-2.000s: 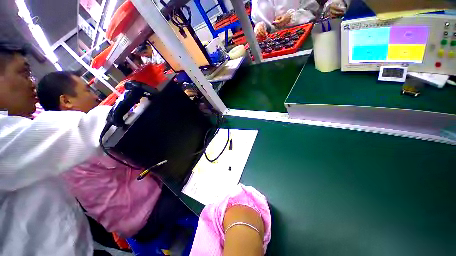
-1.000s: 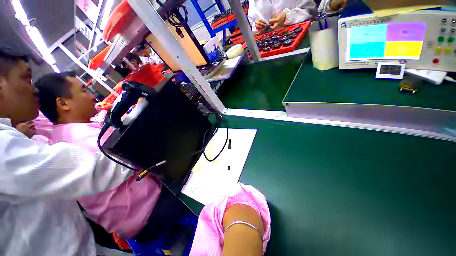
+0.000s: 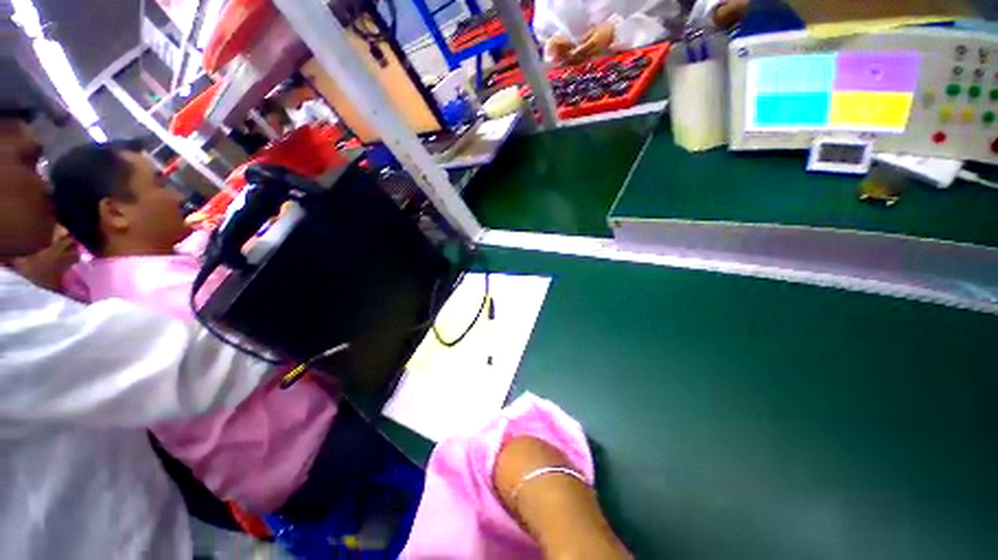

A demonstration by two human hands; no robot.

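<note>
Neither of my hands shows. A bent arm in a pink sleeve [image 3: 471, 503], which looks like my own left arm, rests on the bench at the bottom centre. Its bare forearm with a thin pale band runs out of the lower edge, so the hand is hidden. A white paper sheet [image 3: 438, 400] lies on the green bench [image 3: 744, 416] just beyond the sleeve. A thin black cable [image 3: 486, 312] loops over the sheet, with small dark marks or pieces beside it. A yellow-tipped plug [image 3: 293, 375] hangs at the bench's left edge.
A large black panel [image 3: 334, 273] stands left of the sheet, beside people in white and pink coats. On the raised shelf are a white cylinder [image 3: 700, 104], a tester [image 3: 930, 98], a small digital display [image 3: 839, 154] and a small gold-green piece [image 3: 880, 193]. A red tray [image 3: 654, 68] holds dark units.
The view has shifted slightly, moving the bench and shelf left and up. The bare forearm now slants more to the right. The white-coated person's arm has lowered from over the black panel.
</note>
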